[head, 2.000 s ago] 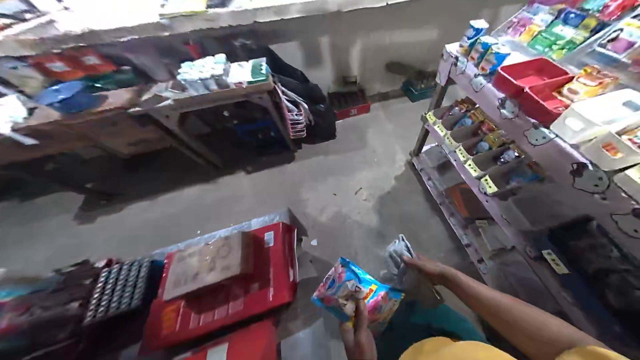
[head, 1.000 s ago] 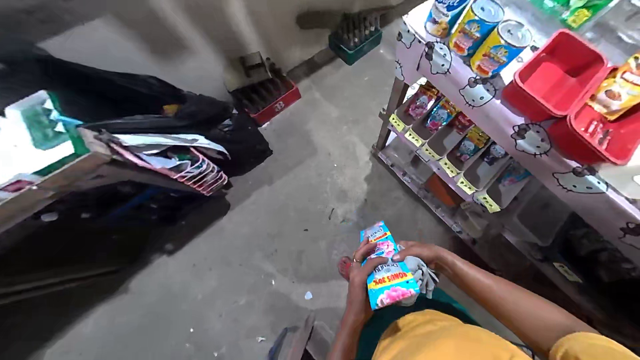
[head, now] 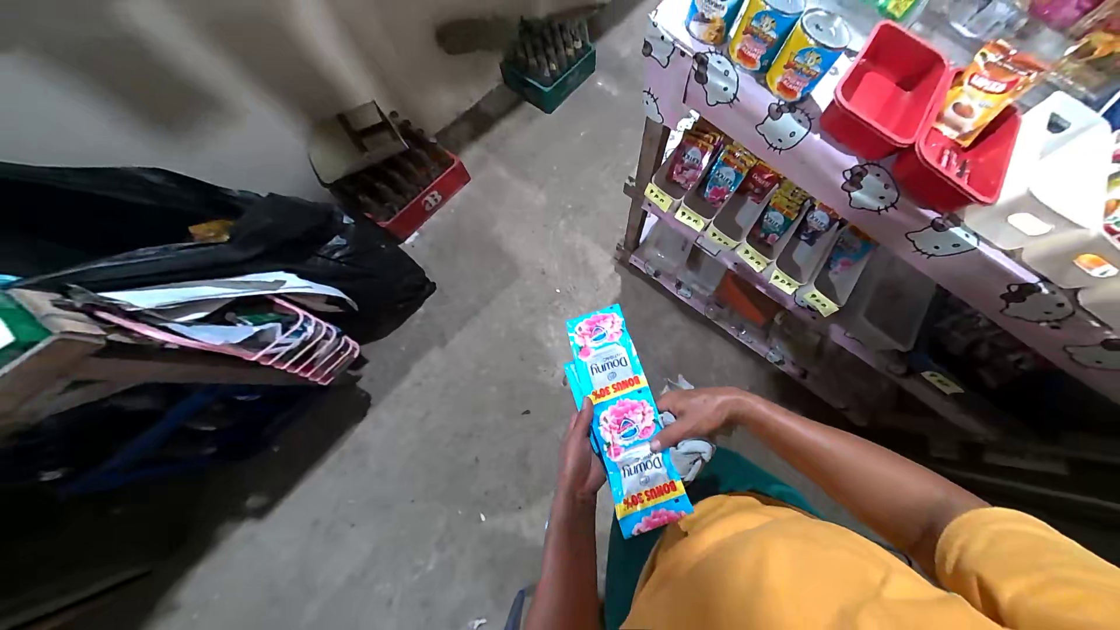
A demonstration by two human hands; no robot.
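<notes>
A strip of blue and pink Downy fabric softener sachets (head: 628,422), folded in layers, lies across both hands in front of my yellow shirt. My left hand (head: 580,455) grips its left edge, with more sachets beneath the top layer. My right hand (head: 700,416) has its thumb on the strip's right edge and also holds a crumpled grey-white cloth (head: 691,457), partly hidden under the hand and strip.
To the right stands a shelf with a Hello Kitty cover (head: 785,127), cans (head: 807,54), red bins (head: 885,87) and sachet trays (head: 801,254). Bottle crates (head: 424,194) stand by the wall. Pink hangers (head: 306,346) and black plastic bags (head: 376,280) are at left.
The view has swung toward the shelf and wall. The sachets, bunched in my left hand two seconds ago, now lie as a longer flat strip between both hands.
</notes>
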